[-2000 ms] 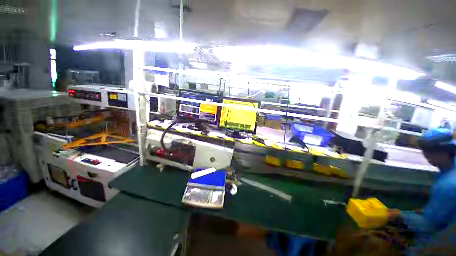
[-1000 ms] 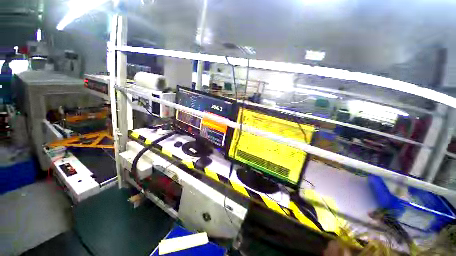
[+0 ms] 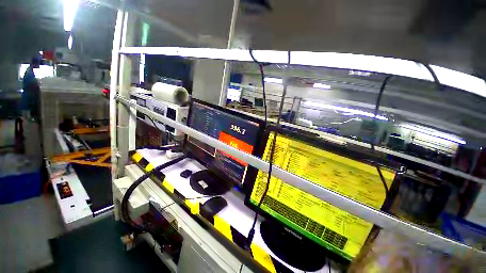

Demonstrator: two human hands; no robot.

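The yellow-screen monitor (image 3: 325,194) stands on the white shelf at centre right, full of text rows. The dark weighing monitor (image 3: 221,139) is left of it, with white digits above an orange-red block. A black mouse (image 3: 213,207) lies on the shelf in front of the monitors. A large blurred, brownish shape at the lower right edge appears to be my right hand (image 3: 407,253), close to the camera. Its fingers and anything in it cannot be made out. My left hand is not in view.
White rails and hanging cables cross in front of the screens. Black-yellow tape lines the shelf edge (image 3: 194,206). A pale roll (image 3: 170,93) is behind the left post. A cream machine (image 3: 74,96) and a blue bin (image 3: 21,186) are at left. A person (image 3: 30,88) stands far left.
The view has moved closer to the monitors, which now look larger. The blue scale and the worker with the yellow box are out of view. A blurred shape has risen at the lower right.
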